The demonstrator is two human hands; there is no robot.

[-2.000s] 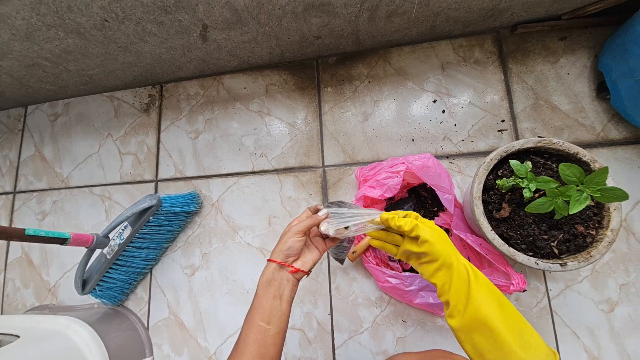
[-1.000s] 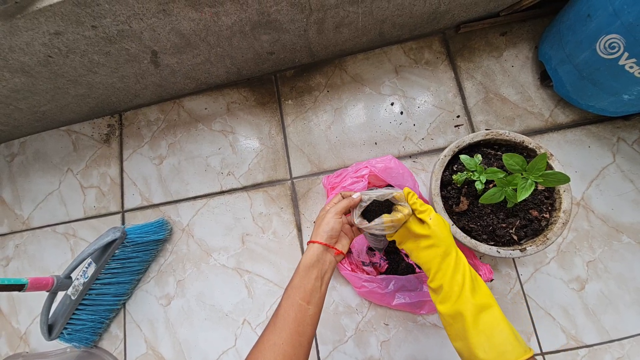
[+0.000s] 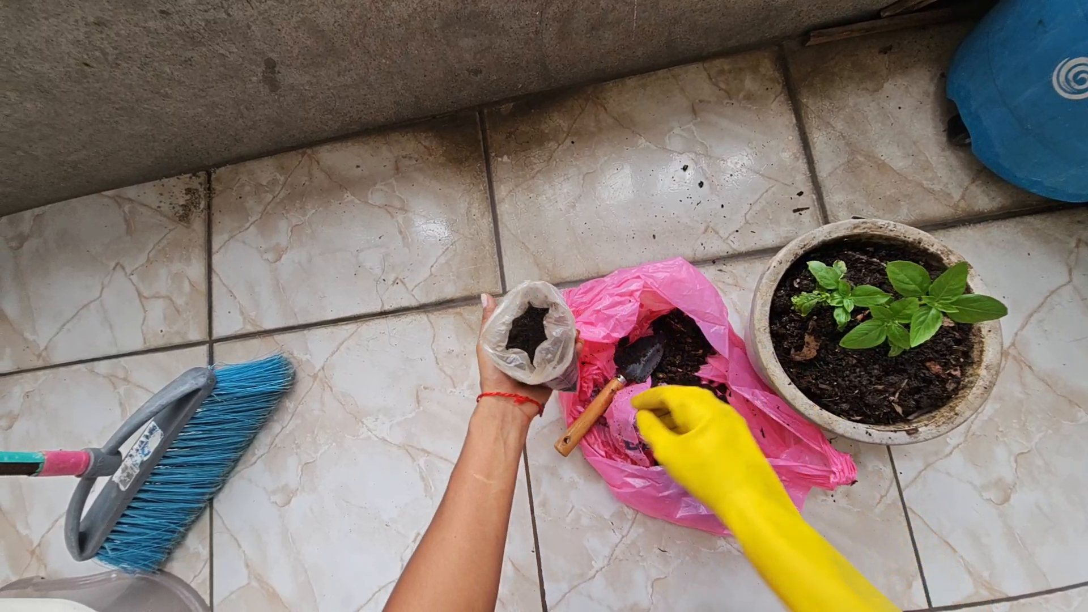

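My left hand, bare with a red string bracelet at the wrist, holds up a clear plastic bag with dark soil inside, its mouth facing up. To its right, a pink plastic bag lies spread on the floor with more dark soil in it. A small hand trowel with a wooden handle rests on the pink bag, its dark blade at the soil. My right hand, in a yellow rubber glove, is over the pink bag just right of the trowel's handle, fingers curled; whether it pinches anything is unclear.
Right of the pink bag stands a round pot with a green leafy plant. A blue container is at the upper right. On the left lies a blue-bristled broom, above a greyish container. A concrete wall borders the tiled floor.
My gloved right hand has left the clear bag and moved down over the pink bag. The clear bag, gripped by both hands before, is now in my left hand alone and stands fuller and rounder.
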